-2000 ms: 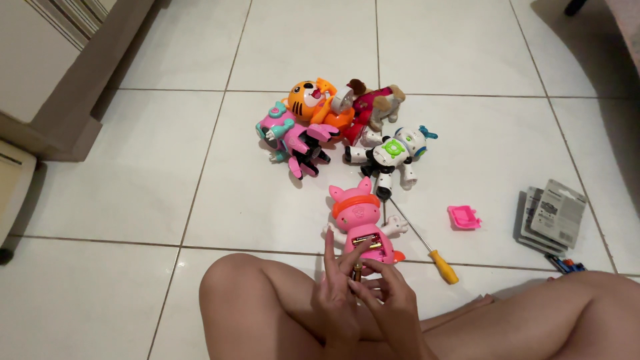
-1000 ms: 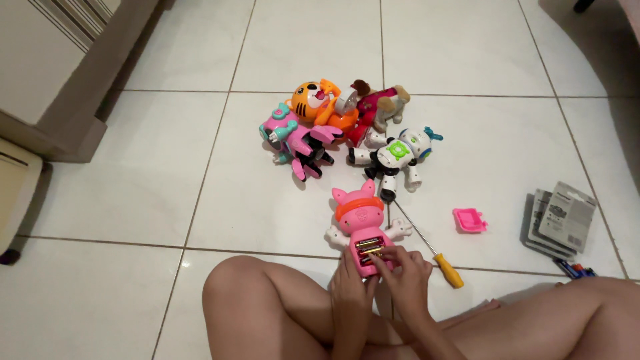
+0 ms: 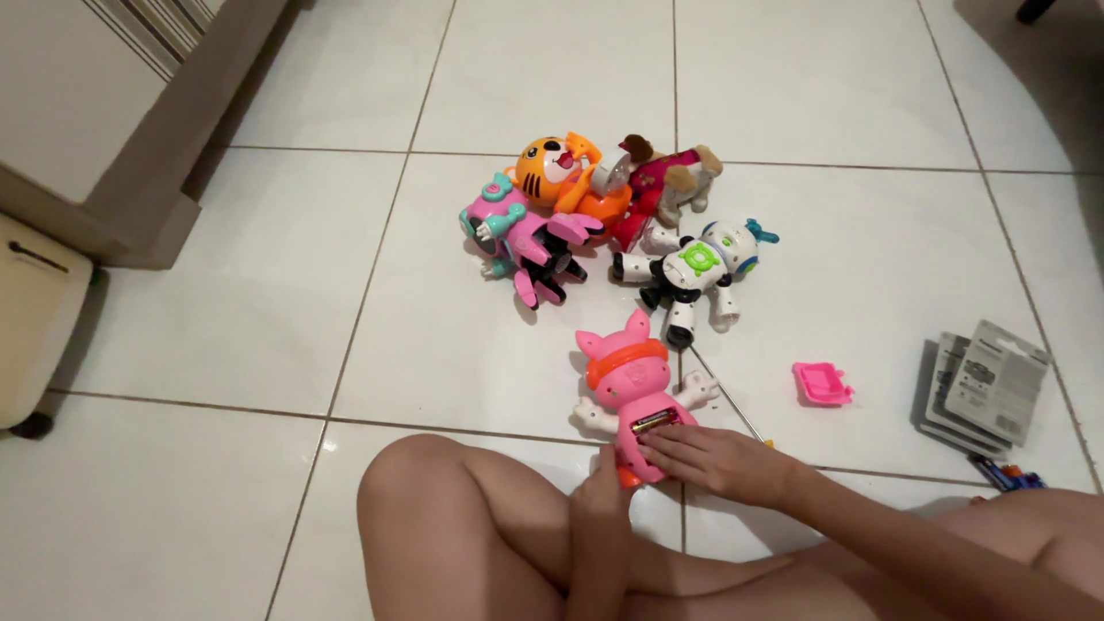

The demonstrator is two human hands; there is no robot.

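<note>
A pink toy pig with a red-orange headband and white hands lies on the tiles, its battery compartment facing up. A battery shows at the compartment's upper end; the fingers of my right hand cover the lower part and press there. My left hand holds the toy's lower left side. The pink battery cover lies apart to the right. A screwdriver lies between toy and cover, its handle mostly hidden behind my right hand.
Beyond the pig lie an orange tiger toy, a pink and teal toy, a plush animal in red and a white robot toy. Battery packs and loose batteries lie at right. Furniture stands at left.
Two seconds ago my hands were together over the toy's lower end with a battery between the fingers. Now my left hand holds the toy's side and my right hand lies flatter across the compartment.
</note>
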